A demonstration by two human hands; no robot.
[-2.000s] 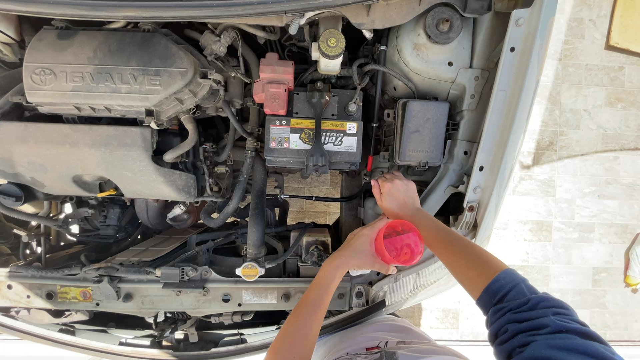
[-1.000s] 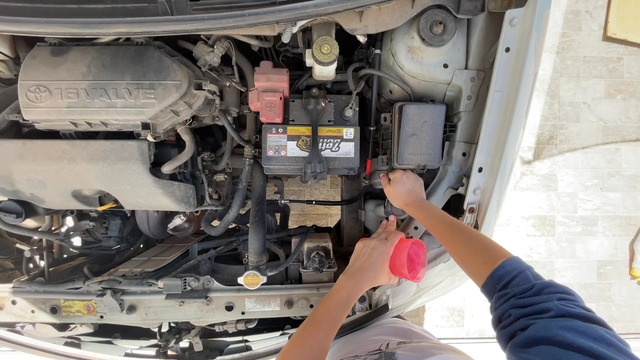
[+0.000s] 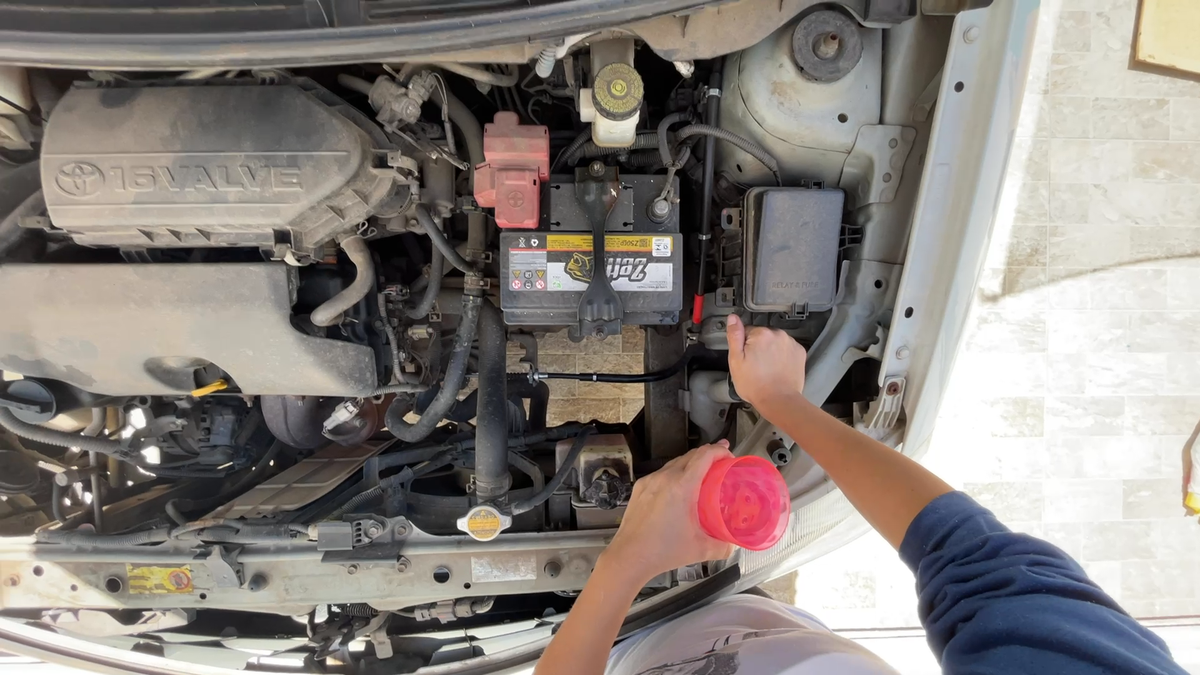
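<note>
My left hand (image 3: 664,516) grips a translucent red plastic cup (image 3: 743,503) above the front edge of the engine bay; its open mouth faces the camera. Up and to the right, my right hand (image 3: 766,364) is at a grey metal or plastic part just below the black relay and fuse box (image 3: 792,248), thumb pointing up. Its fingertips are partly hidden, so whether it holds something cannot be told. A car battery (image 3: 592,272) with a black hold-down bracket lies up and left of both hands. A red-tipped rod (image 3: 697,307) ends close to my right thumb.
The engine cover (image 3: 206,164) and a grey shield (image 3: 178,328) fill the left. Behind the battery stands a brake fluid reservoir (image 3: 617,94), beside a red terminal cover (image 3: 512,169). The radiator cap (image 3: 484,522) sits near the front crossmember (image 3: 309,572). The fender edge (image 3: 947,253) borders tiled ground.
Two seconds ago my hands were close together; the left hand with the red cup has since shifted down and left. The right hand has moved slightly, toward the fuse box.
</note>
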